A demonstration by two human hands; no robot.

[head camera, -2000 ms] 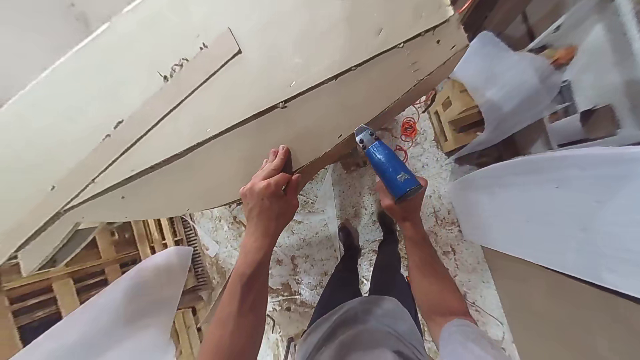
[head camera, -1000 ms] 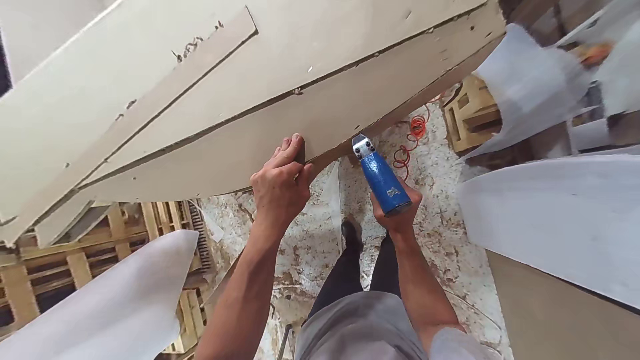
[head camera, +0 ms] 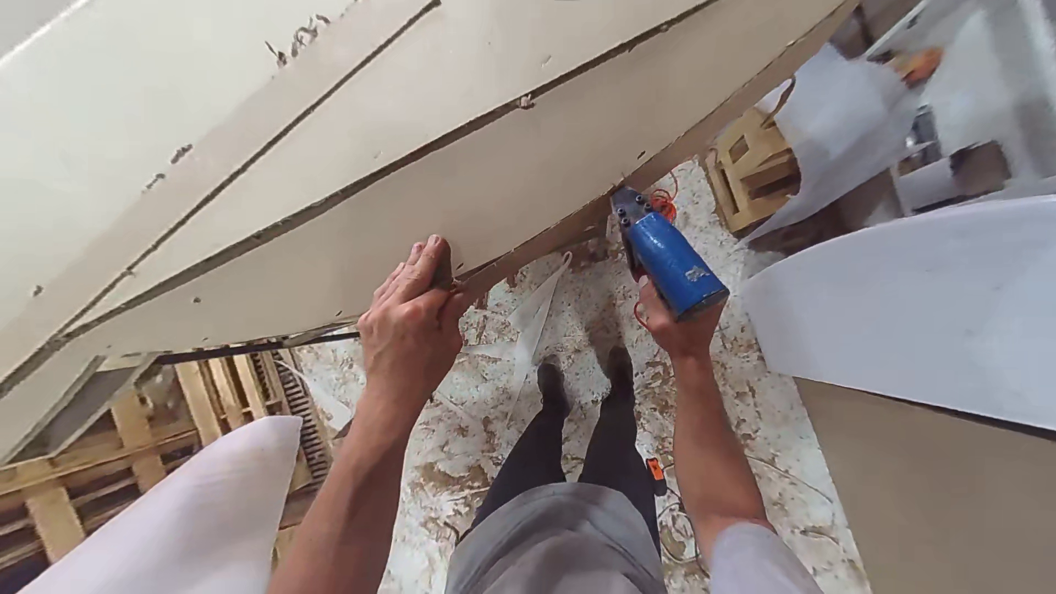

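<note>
A long, pale, curved board panel (head camera: 528, 190) with dark seams crosses the upper part of the head view. My left hand (head camera: 412, 330) lies at its lower edge, fingers over the face, with a small dark brown piece (head camera: 443, 264) between fingers and thumb; what it is cannot be told. My right hand (head camera: 681, 322) grips a blue handheld power tool (head camera: 676, 264), which looks like a pneumatic stapler. Its dark metal nose meets the panel's edge, to the right of my left hand. The fingers around its handle are partly hidden by the tool's body.
Wooden pallets (head camera: 132, 437) stand at lower left, and a wooden frame (head camera: 751, 169) at upper right. White sheet material (head camera: 907, 305) covers a curved form on the right. A red coiled hose (head camera: 664, 202) and thin cables lie on the stained floor (head camera: 462, 445).
The blue tool has turned in my right hand, its nose now tilted against the panel's edge. My left hand stays at that edge. The view has shifted.
</note>
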